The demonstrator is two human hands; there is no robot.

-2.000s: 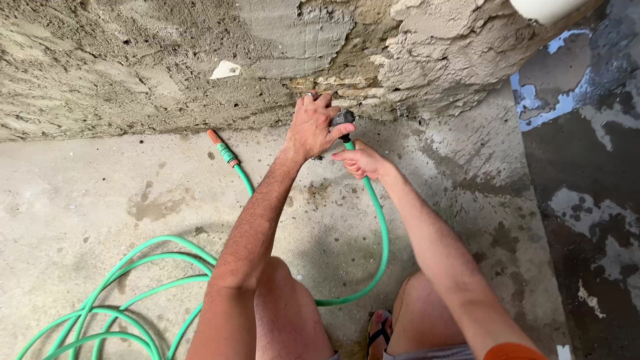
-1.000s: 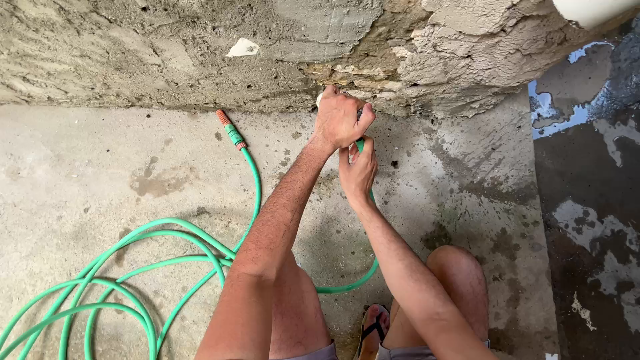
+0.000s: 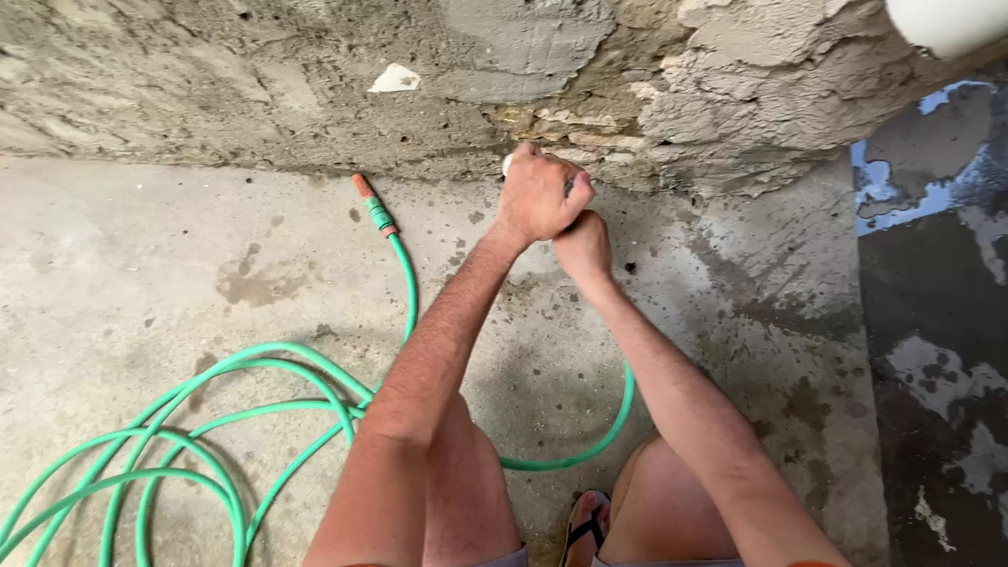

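My left hand (image 3: 543, 189) is curled around a fitting at the foot of the wall; a bit of a white part (image 3: 507, 164) shows beside its fingers, and the rest is hidden. Right below it and touching it, my right hand (image 3: 584, 246) is closed around the end of the green garden hose (image 3: 628, 394), which that hand and forearm mostly cover. From there the hose curves under my legs to loose coils on the left. Its other end, an orange and green hose connector (image 3: 376, 211), lies on the floor near the wall.
A rough plastered wall (image 3: 315, 87) with crumbling patches runs across the top. A white rounded object (image 3: 949, 24) stands at the upper right. Darker, wet flooring (image 3: 929, 315) lies to the right of the concrete floor (image 3: 197, 213). My sandalled foot (image 3: 587, 524) is at the bottom.
The dark fitting on the hose end, seen between my hands two seconds ago, is now covered. My right hand has closed up against my left, its fingers more tightly curled.
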